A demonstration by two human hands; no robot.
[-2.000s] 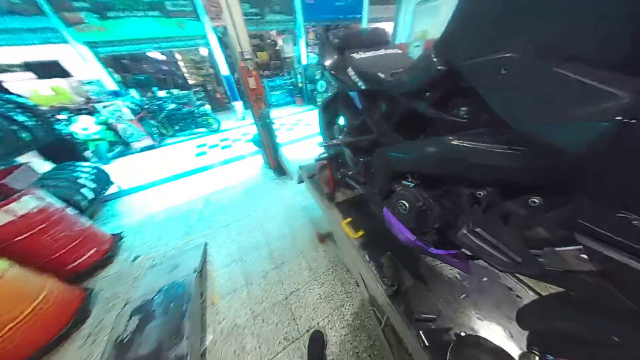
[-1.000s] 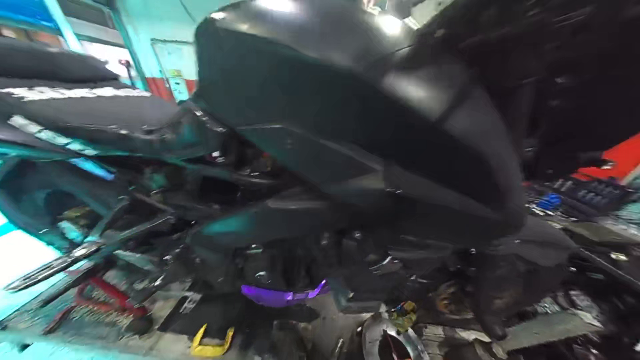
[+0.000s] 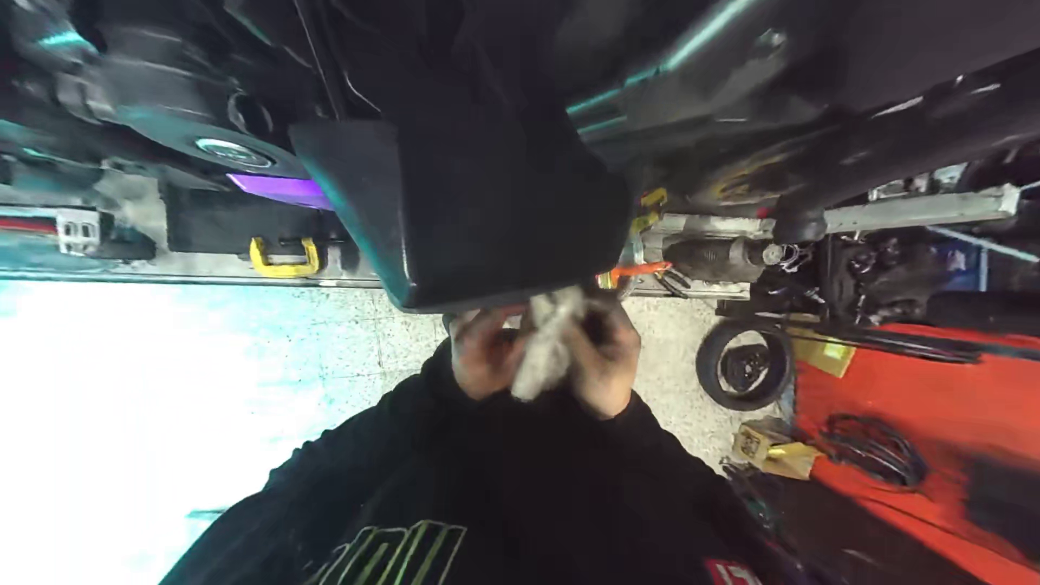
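Both hands are close together in front of the chest, blurred by motion, below the edge of a dark motorcycle body panel (image 3: 504, 219). My left hand (image 3: 487, 353) and my right hand (image 3: 605, 357) have a crumpled whitish cloth (image 3: 546, 345) between them; which hand has the firmer hold on it is hard to make out. The upper fingertips lie partly behind the panel's lower edge. Left of the panel, the round engine cover (image 3: 234, 153) and a purple part (image 3: 280, 189) of the motorcycle show. Wait, the hands' sides match the sleeves.
A yellow clamp-like piece (image 3: 284, 257) lies on the lift platform's edge, with an orange-handled tool (image 3: 642, 270) farther right. On the right are a shock-absorber-like cylinder (image 3: 715, 258), a wheel or tire (image 3: 745, 366) on the floor, a cardboard box (image 3: 776, 449) and coiled black cable (image 3: 873, 449) on a red surface.
The view has swung strongly down and in to the motorcycle's side. Both hands and the whitish cloth now show; neither earlier frame shows them.
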